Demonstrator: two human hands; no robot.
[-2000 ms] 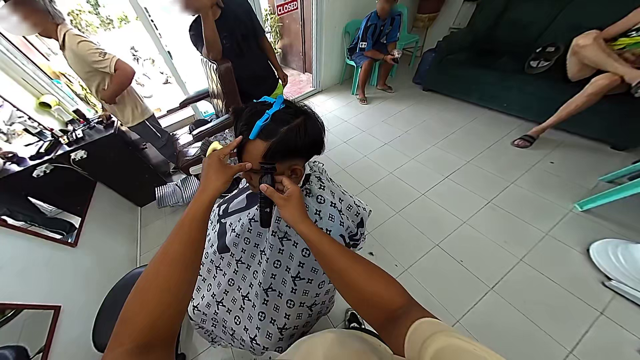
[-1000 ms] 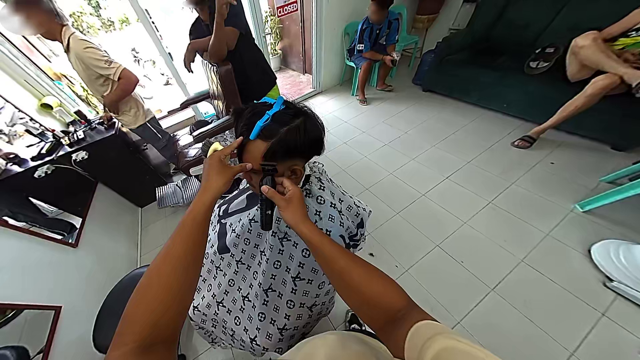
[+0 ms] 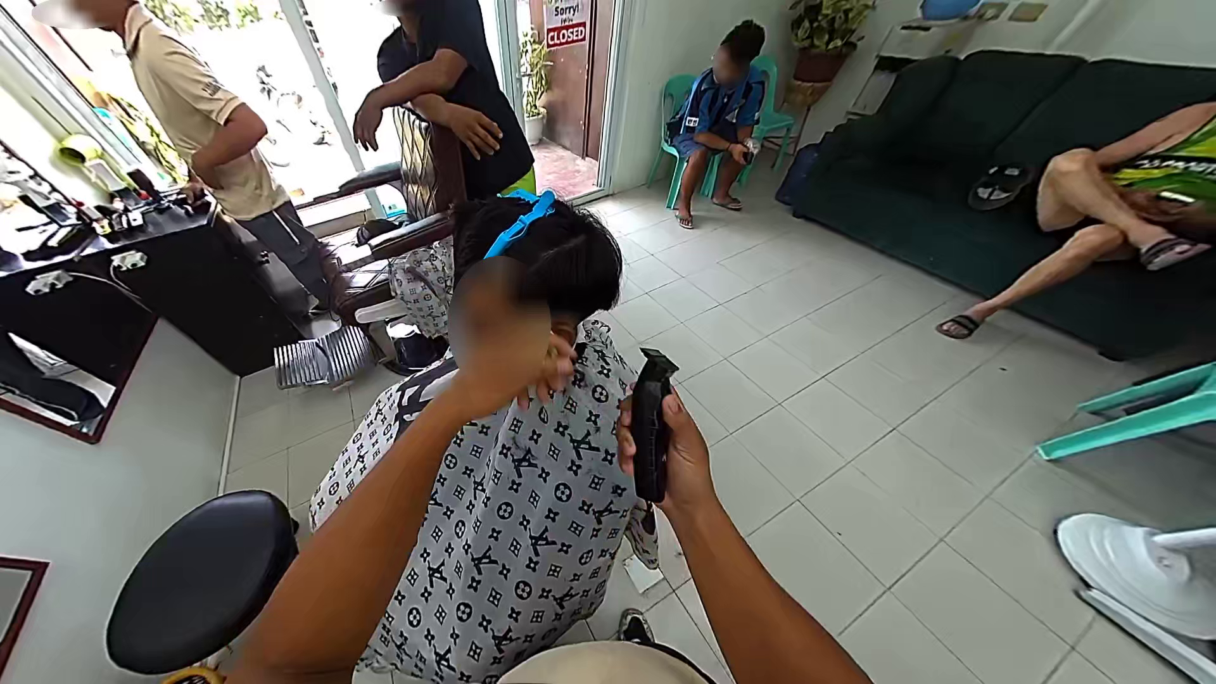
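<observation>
A seated person with dark hair [image 3: 570, 252] wears a white patterned barber's cape [image 3: 513, 532]. A blue hair clip [image 3: 521, 223] is fastened across the top of the hair. My right hand [image 3: 679, 446] grips a black hair trimmer [image 3: 652, 427] upright, blade end up, to the right of the head and apart from it. My left hand [image 3: 518, 366] is at the front of the person's face, partly blurred; its fingers are bent near the jaw and neck, and whether it touches the skin or holds anything cannot be told.
A black round stool [image 3: 204, 579] stands at the lower left, a black counter with tools [image 3: 199, 275] at the left. Behind the seated person are a barber chair [image 3: 418, 199] and two standing people. Two more people sit farther back, one on a dark green sofa [image 3: 912, 190]. A white fan base [image 3: 1130, 570] is at the lower right.
My right hand has drawn the trimmer away from the face, to the right. My left hand has moved down from the forehead and temple area toward the lower face.
</observation>
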